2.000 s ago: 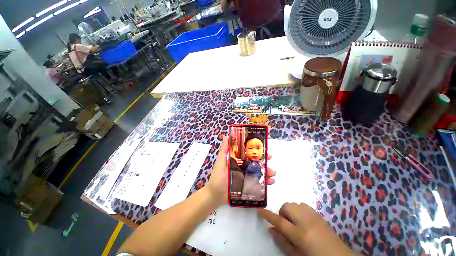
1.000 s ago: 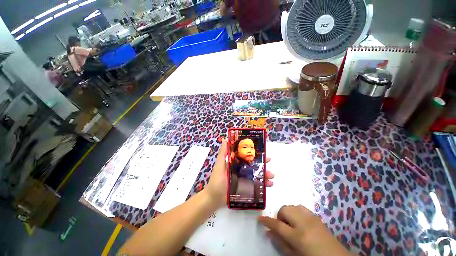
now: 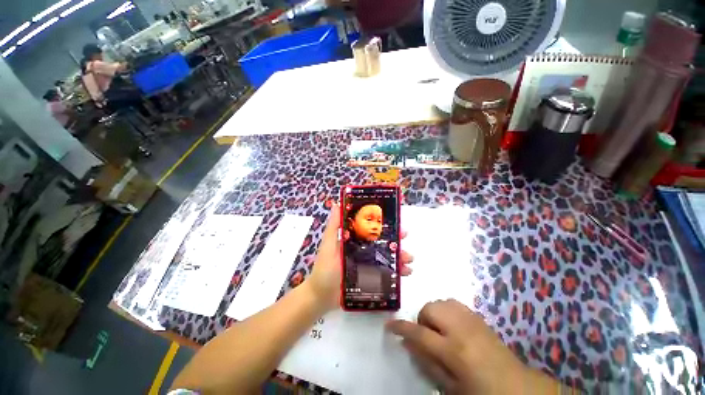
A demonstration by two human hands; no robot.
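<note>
A smartphone (image 3: 371,251) with a red edge stands upright in the picture's middle, its screen lit with a video. My left hand (image 3: 331,258) holds it from behind and the left side, with fingertips showing at its right edge. My right hand (image 3: 448,339) is just below and right of the phone, over a large white paper sheet (image 3: 444,254). Its index finger points toward the phone's lower edge, the other fingers are curled, and it holds nothing that I can see. The sheet has a few handwritten marks near its left part.
Loose papers (image 3: 209,262) lie left on the leopard-print cover (image 3: 533,293). Beyond the phone are a picture strip (image 3: 410,153), lidded mug (image 3: 473,127), vacuum flask (image 3: 553,135), calendar (image 3: 526,100) and fan (image 3: 492,31). A pinkish tool (image 3: 618,235) lies right. A person (image 3: 100,73) sits far left.
The camera view has shifted slightly, so the desk and its objects sit a little further left and higher. The video picture on the phone has changed. The left hand still holds the phone.
</note>
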